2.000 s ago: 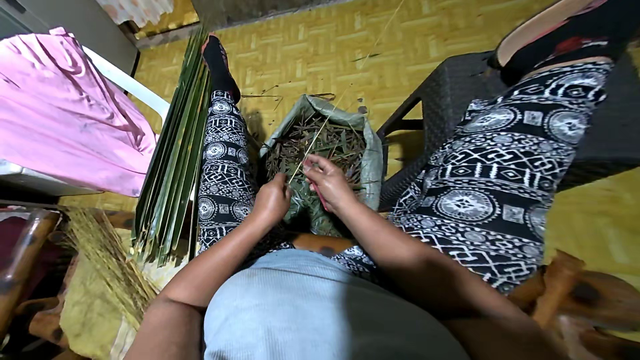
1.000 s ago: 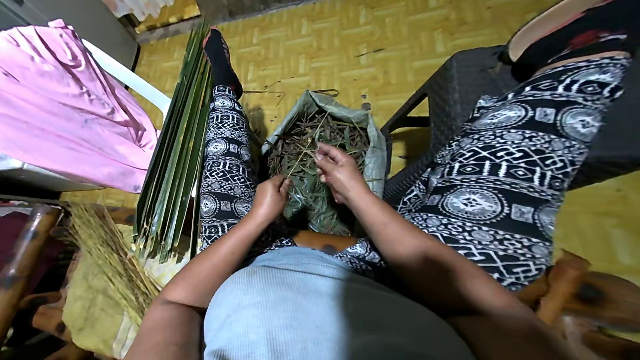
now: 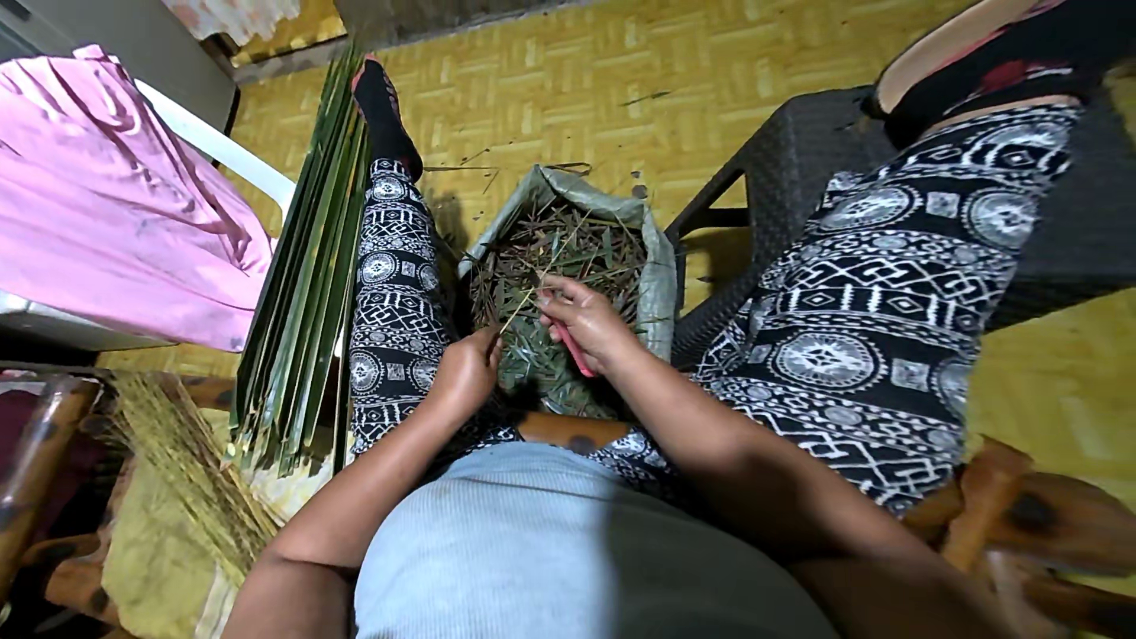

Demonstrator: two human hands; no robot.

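Note:
Over an open woven sack [image 3: 658, 266] full of leaf scraps, my left hand [image 3: 470, 368] pinches the lower end of a thin pale leaf rib [image 3: 521, 311]. My right hand [image 3: 581, 321] is at the rib's upper part, with a red-handled tool [image 3: 574, 351], perhaps a small knife, held in the palm; its blade is hard to make out. Long green palm leaflets [image 3: 306, 266] lie in a bundle beside my left leg. A bunch of thin yellowish ribs [image 3: 191, 470] rests at the lower left on a yellowish cloth [image 3: 146, 568].
My right foot is up on a dark woven-pattern plastic seat [image 3: 790, 169]. At the left, a pink cloth [image 3: 115, 195] drapes over a white chair [image 3: 217, 146]. A wooden seat frame [image 3: 994, 497] shows at the lower right. Scraps lie on the yellow patterned floor [image 3: 568, 98].
My hands stay close together over the sack, with only small shifts. The long thin strip that stretched above my right hand two seconds ago no longer reaches as far up.

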